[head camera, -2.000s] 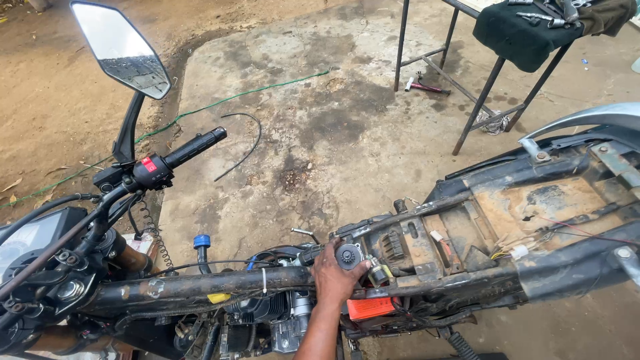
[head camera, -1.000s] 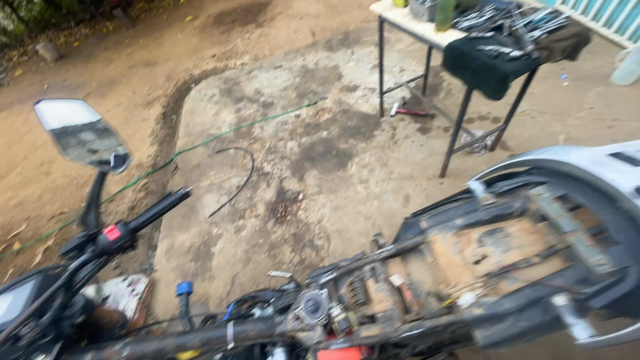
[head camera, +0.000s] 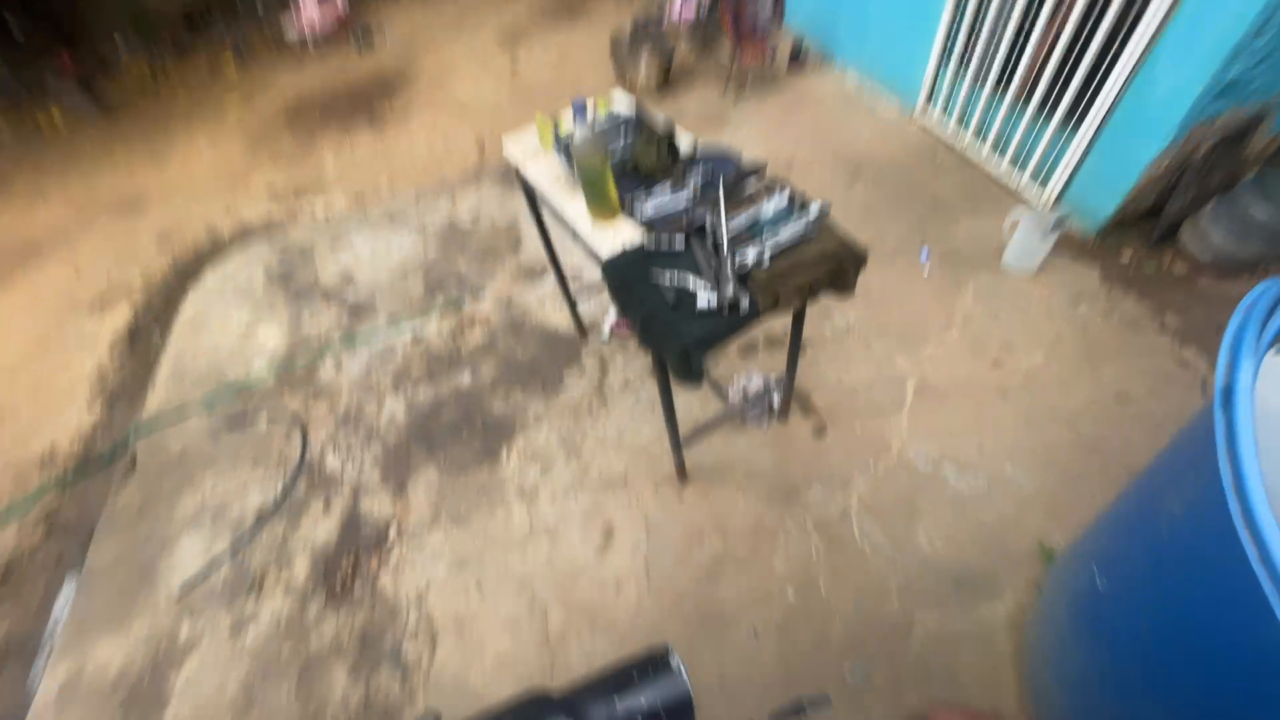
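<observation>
Neither of my hands can be made out in the blurred head view. A small reddish patch shows at the bottom edge, too cut off to identify. Left of it, a black cylindrical part with a pale rim juts in from below. Farther off stands a table with a pale top and dark metal legs. Metal hand tools lie heaped on it, some on a dark green cloth that hangs over the near end. A bottle of yellow-green liquid stands by the table's left edge.
A large blue barrel fills the lower right. A black hose or cable and a green line lie on the stained concrete at left. Behind are a white barred gate, a turquoise wall and a whitish container.
The view has swung to the right and up, off the motorcycle frame and toward the tool table. The hand that was on the motorcycle's engine area two seconds ago is out of sight.
</observation>
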